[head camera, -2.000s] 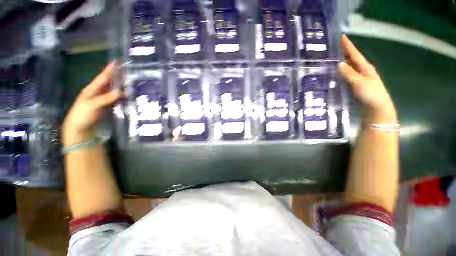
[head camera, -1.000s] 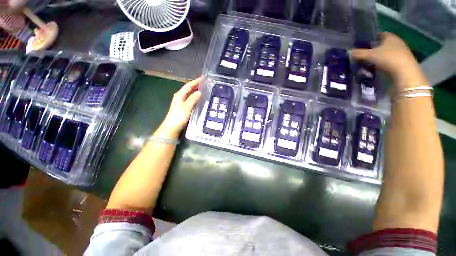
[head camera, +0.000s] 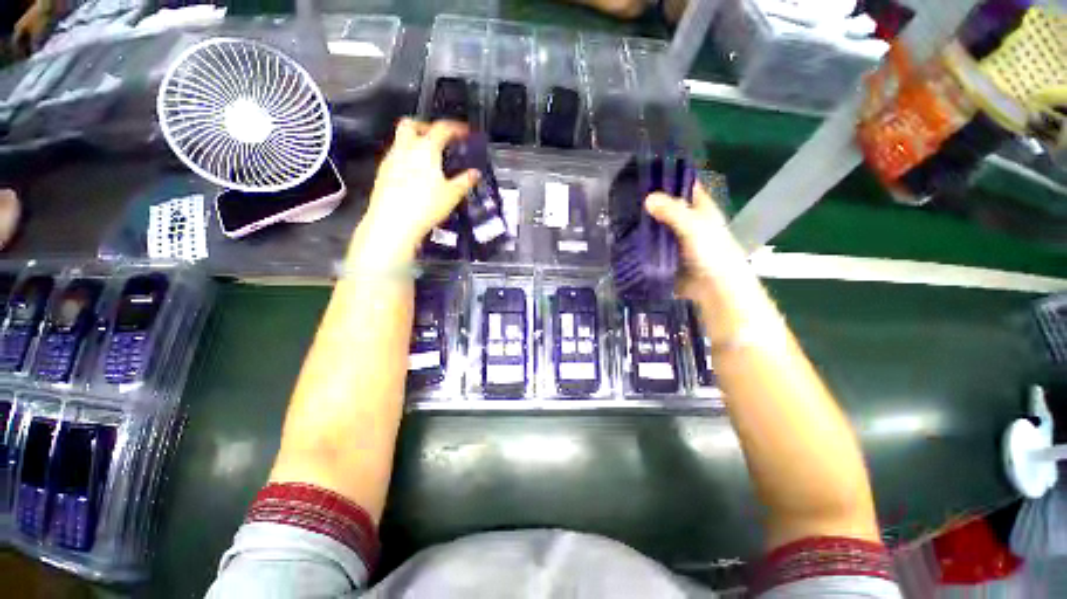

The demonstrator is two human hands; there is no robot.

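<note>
A clear pocket tray (head camera: 544,405) lies on the dark green bench, its near row holding dark purple phones back up, such as one phone (head camera: 506,339) with a white label. My left hand (head camera: 412,187) holds a phone (head camera: 481,206), tilted, over the far row. My right hand (head camera: 700,234) grips a group of several phones (head camera: 646,222) side by side, at the right of the far row. Middle far-row pockets show loose white slips (head camera: 557,204). My forearms partly cover the near row's ends.
Another clear tray (head camera: 491,45) with several dark phones lies beyond. Stacked trays (head camera: 176,386) with phones face up are at left. A white fan (head camera: 243,115) and a pinkish-white device (head camera: 281,211) stand far left. A pale post (head camera: 807,170) slants at right. Red-orange items (head camera: 899,117) are far right.
Both hands have moved from the tray's sides to its far row and now hold phones. Far-row pockets have lost phones. The view has shifted, with the fan now fully visible.
</note>
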